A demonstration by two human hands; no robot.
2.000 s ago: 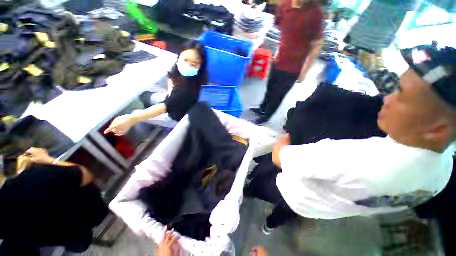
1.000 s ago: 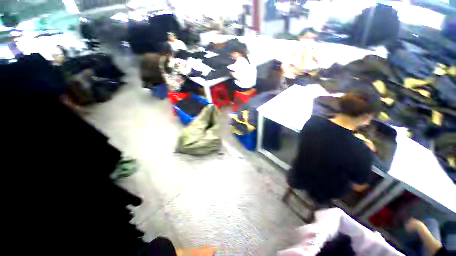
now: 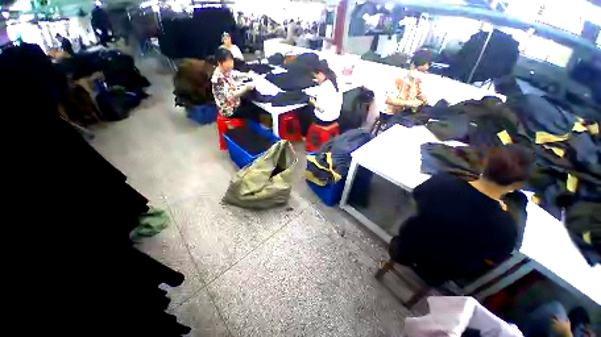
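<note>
A large black mass (image 3: 59, 217) with a ragged right edge fills the left side, very near the camera; it looks like black garments, but no detail shows. The pale pink-white cloth rim of a bin cart (image 3: 455, 316) shows at the bottom right, cut off by the frame edge. Neither my left hand nor my right hand is in view. Whether they touch the black mass is hidden.
Speckled floor (image 3: 263, 263) runs ahead. An olive sack (image 3: 263, 181) stands before blue crates (image 3: 247, 145). A person in black (image 3: 461, 224) sits at a white table (image 3: 389, 148) with dark garments (image 3: 487, 125). A green cloth (image 3: 151, 224) lies left; garment heaps (image 3: 109, 85) lie beyond.
The view has turned from the bin cart and the person in white towards the floor aisle. The fingers seen at the bottom edge a second ago are gone. The sack looks slightly nearer.
</note>
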